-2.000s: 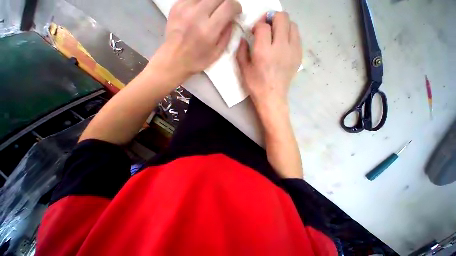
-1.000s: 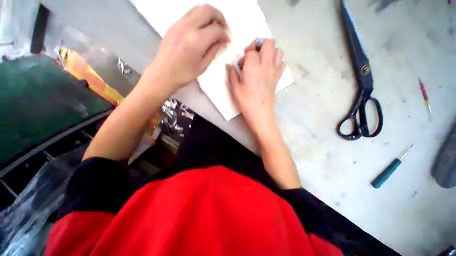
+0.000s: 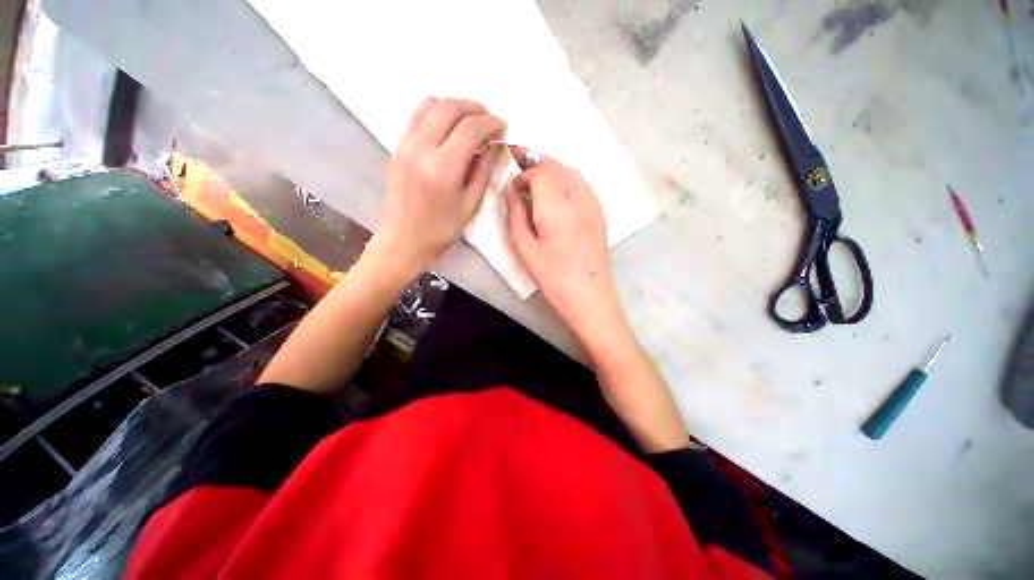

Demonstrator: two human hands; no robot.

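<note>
The white garment piece (image 3: 454,57) lies flat on the grey worktable (image 3: 703,329), its squared end near the table's front edge. My left hand (image 3: 437,170) and my right hand (image 3: 558,221) meet at that end, both pinching a small raised fold of the cloth between their fingertips. A silver ring thimble (image 3: 528,161) shows on a finger of my right hand. Any needle or thread at the fingertips is too small to tell.
Black tailor's shears (image 3: 819,181) lie to the right, blades pointing away. A teal-handled tool (image 3: 898,402), a thin red-and-yellow stick (image 3: 966,224) and a dark grey pad (image 3: 1020,374) lie farther right. A green surface (image 3: 102,272) and clutter are at left.
My hands have come closer together and pinch up the cloth's end. More of the white piece now shows beyond them. The view has shifted, so hands and cloth sit lower.
</note>
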